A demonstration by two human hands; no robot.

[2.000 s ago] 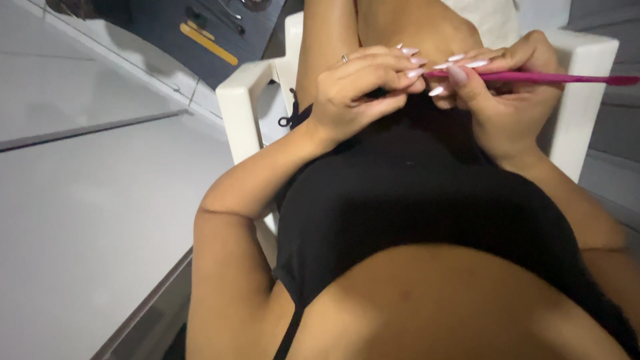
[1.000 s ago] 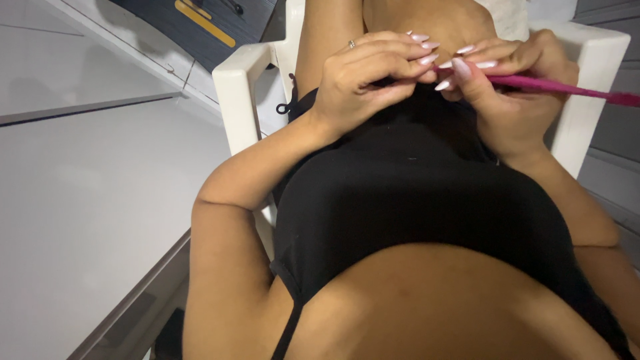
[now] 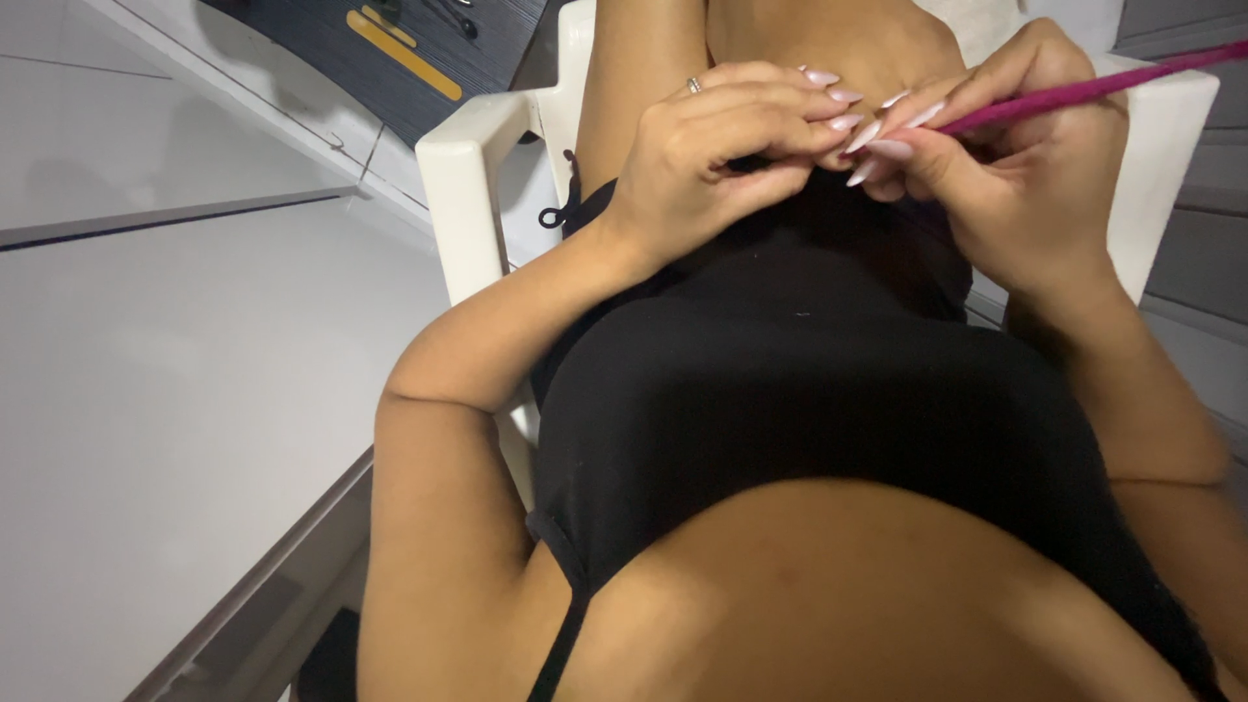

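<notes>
A thin magenta stick (image 3: 1063,97) with a slightly fuzzy look is gripped between the thumb and fingers of my right hand (image 3: 1033,166). It slants up to the right and runs out of the frame; its inner end is hidden at the fingertips. My left hand (image 3: 736,151), with a ring on one finger, is just beside it, fingers bent and their tips almost touching those of the right. Whether the left fingers pinch anything cannot be made out. Both hands have long, pale, pointed nails and are above my lap, over black clothing (image 3: 809,390).
Around me are the armrests of a white plastic chair (image 3: 458,185). At the upper left, a dark wood-look surface (image 3: 322,58) holds a yellow-orange nail file (image 3: 405,57), a smaller one beside it and dark slender items. Pale floor tiles (image 3: 195,390) lie at left.
The outer part of the magenta stick, sloping down to the right one second ago, now slants upward. Both hands have stayed close together over my lap.
</notes>
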